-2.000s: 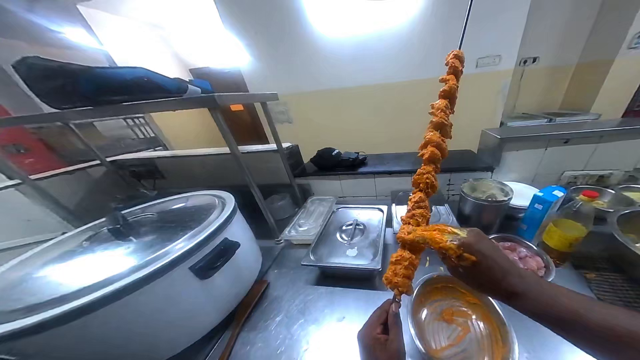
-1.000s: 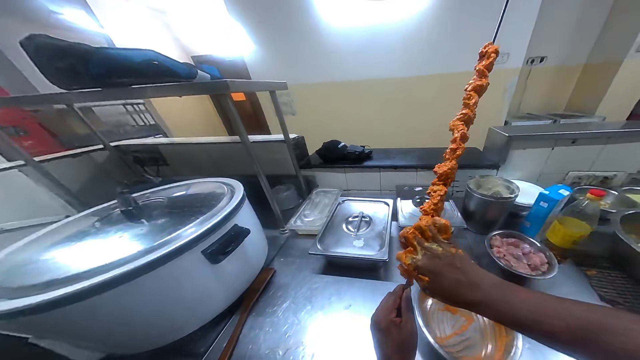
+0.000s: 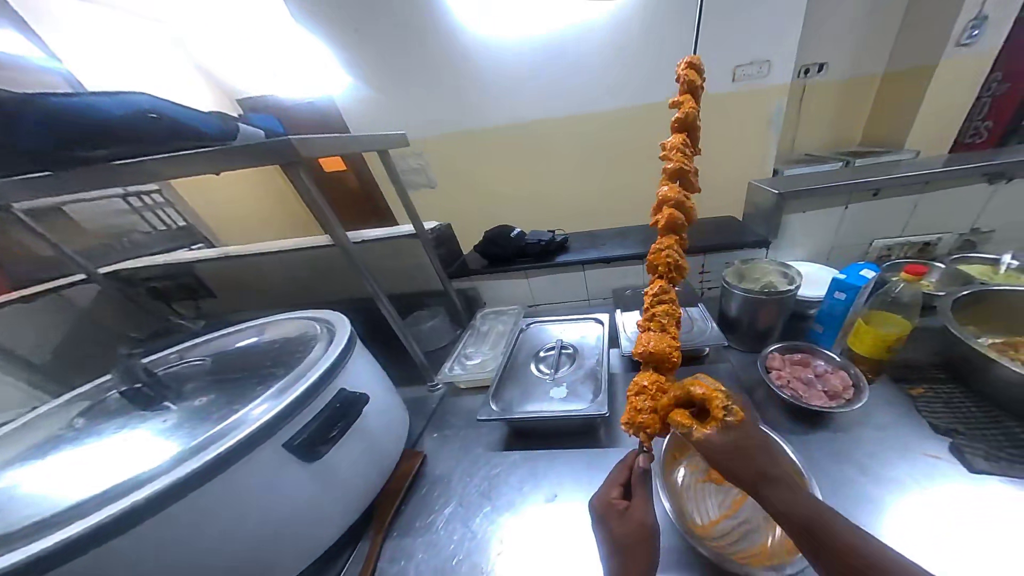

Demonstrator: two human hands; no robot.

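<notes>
My left hand [image 3: 628, 512] grips the lower end of a metal skewer [image 3: 698, 28], which stands nearly upright. Orange-coated meat chunks [image 3: 667, 256] are threaded along most of it. Beside the lowest chunks is my right hand [image 3: 704, 408], its fingers curled and thickly covered in orange marinade; they look to be just right of the meat, and whether they touch it I cannot tell. Below my right hand sits a steel bowl [image 3: 724, 528] with orange smears inside. A smaller steel bowl [image 3: 854, 392] of raw pink meat pieces [image 3: 808, 379] is further right.
A large white cooker [image 3: 352, 488] with a glass lid fills the left, a wooden paddle [image 3: 392, 504] beside it. Behind are a lidded steel pan [image 3: 552, 364], a steel canister [image 3: 756, 308], a blue carton [image 3: 840, 300] and an oil bottle [image 3: 884, 324]. A metal shelf [image 3: 344, 144] stands upper left.
My right hand was around the lowest meat one second ago and is now at its right side, with fingers curled. The skewer stands more upright. My left hand still holds its lower end.
</notes>
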